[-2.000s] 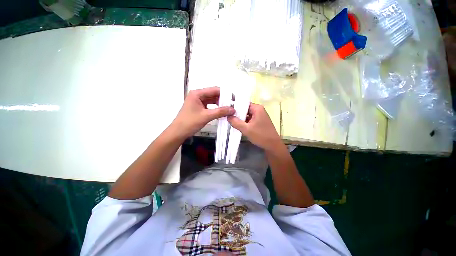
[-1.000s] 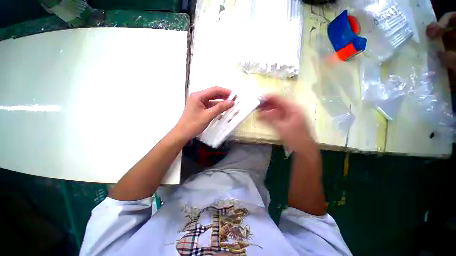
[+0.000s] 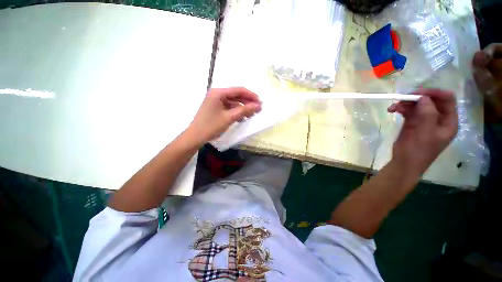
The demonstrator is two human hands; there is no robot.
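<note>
My left hand [image 3: 228, 113] is closed with thumb and fingertips on a flat bundle of white sticks [image 3: 242, 129], which slants over the near edge of the cream table; its upper end is washed out by glare. My right hand [image 3: 426, 118] is out to the right, over the clear film, and pinches the end of one long thin white stick [image 3: 363, 96]. This stick lies level across the view and points left to the bundle. A large ribbed stack of white sticks [image 3: 308, 44] lies behind the hands.
A blue and red-orange tape dispenser [image 3: 386, 50] is at the back right. Beside it lies a clear bag with white pieces [image 3: 435, 44], and crumpled clear film is under my right hand. Another person's hand [image 3: 490, 69] shows at the right edge. A glossy white board [image 3: 110, 99] is at left.
My right hand has moved from the bundle far to the right and now holds out a single stick. My left hand stays at the bundle, which is tilted more. The view has shifted slightly.
</note>
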